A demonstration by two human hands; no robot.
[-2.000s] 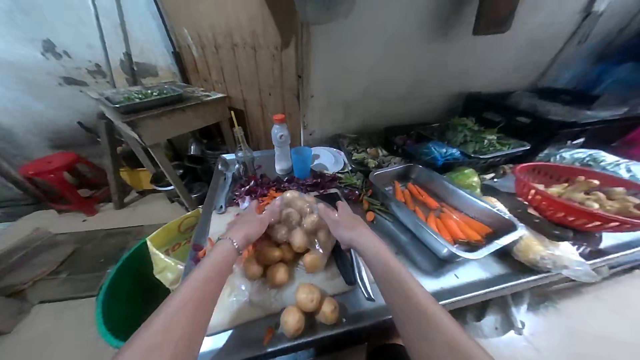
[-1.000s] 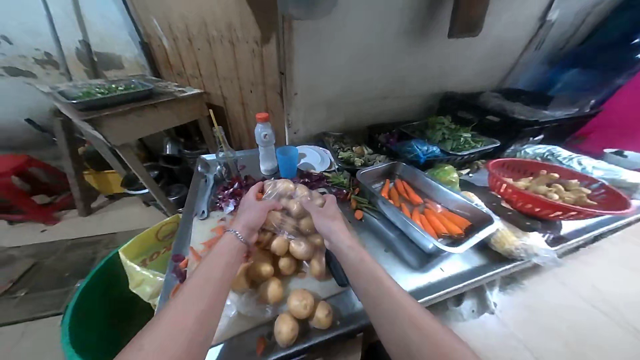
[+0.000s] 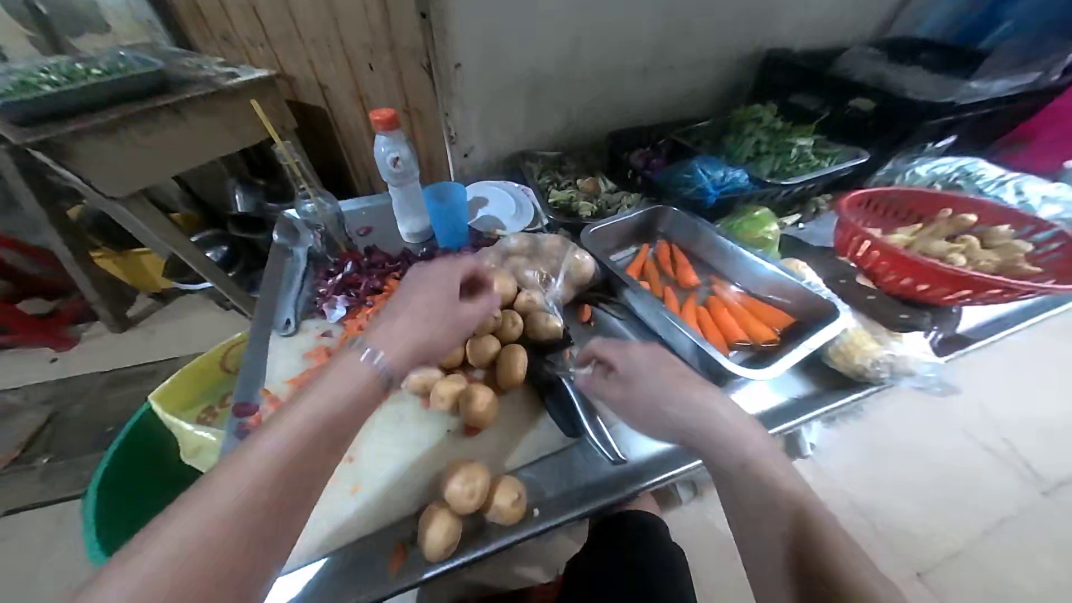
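Brown potatoes [image 3: 482, 350] lie in a loose pile on a white cutting board [image 3: 394, 444], some inside a clear plastic bag [image 3: 548, 264] behind them. My left hand [image 3: 440, 310] is over the pile's left side, its fingers bent near the bag; whether it grips anything is unclear. My right hand [image 3: 636, 385] is to the right of the pile, fingertips drawn together above a knife's black handle [image 3: 559, 406] and a metal utensil [image 3: 596, 423]; what lies between them cannot be made out. Several more potatoes [image 3: 466, 486] lie at the front edge.
A steel tray of carrots [image 3: 804, 347] stands on the right, beside a red basket of ginger [image 3: 888, 268]. Behind are a white bottle [image 3: 404, 188], a blue cup [image 3: 448, 216] and plates [image 3: 500, 205]. Shredded red cabbage [image 3: 360, 280] lies left. A green tub [image 3: 126, 494] stands below.
My hands have moved apart and off the bag of potatoes they were around. The bag now lies farther back, with many potatoes loose on the board in front of it.
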